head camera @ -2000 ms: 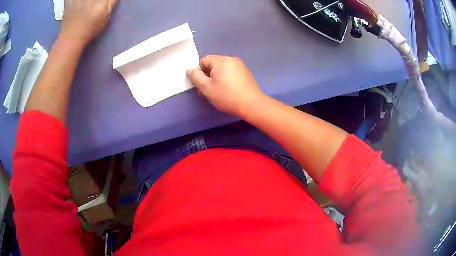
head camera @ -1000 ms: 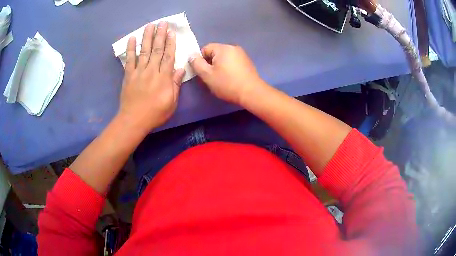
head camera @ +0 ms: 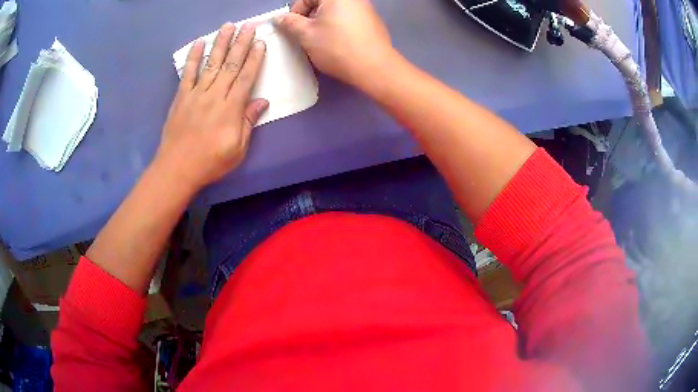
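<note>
A white pocket piece (head camera: 287, 80) lies flat on the blue-violet table cover, its rounded corner towards me. My left hand (head camera: 210, 115) lies flat on its left part, fingers a little spread and pointing away from me, and covers much of it. My right hand (head camera: 337, 34) pinches the piece's far right corner between thumb and fingers. The folded band along the far edge is partly hidden by my fingers.
A stack of pressed pieces (head camera: 57, 107) lies on the table at the left. More white cloth (head camera: 6, 34) shows at the far left edge. The steam iron (head camera: 511, 17) stands at the upper right, cut off by the frame, its wrapped hose (head camera: 631, 84) running down to the right.
My left hand has come from the far left onto the piece. My right hand has moved from the right edge to the far right corner. The stack at the left shows fully.
</note>
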